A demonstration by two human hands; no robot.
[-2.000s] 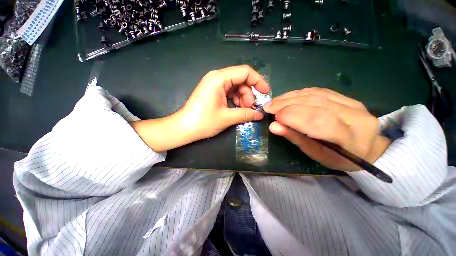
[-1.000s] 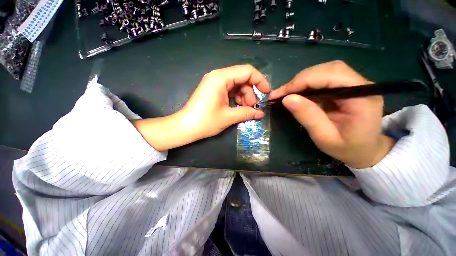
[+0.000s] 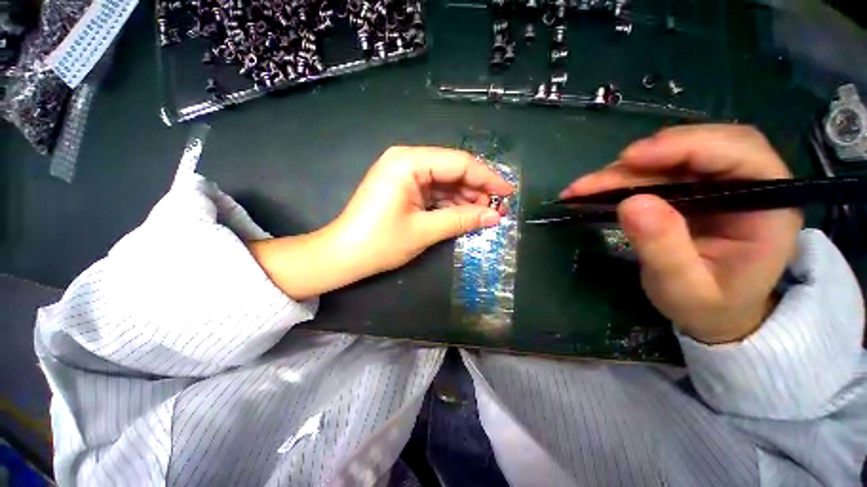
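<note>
My left hand pinches a small metal part between thumb and fingertips, above the upper part of a shiny blue-white strip. The strip lies upright on the dark green mat; its top is partly hidden by the fingers. My right hand holds slim black tweezers roughly level. Their pointed tips are parted, just right of the strip and apart from the metal part. Whether the tips hold a tiny piece cannot be told.
A clear tray heaped with metal parts is at the back left. Another clear tray with fewer parts is at the back centre-right. A parts bag with a printed label is far left; a wristwatch is far right. Tiny specks lie near the right hand.
My right hand has moved right with the tweezers, away from the left fingertips, and the tips have parted. My left hand still pinches the part. The view has shifted slightly.
</note>
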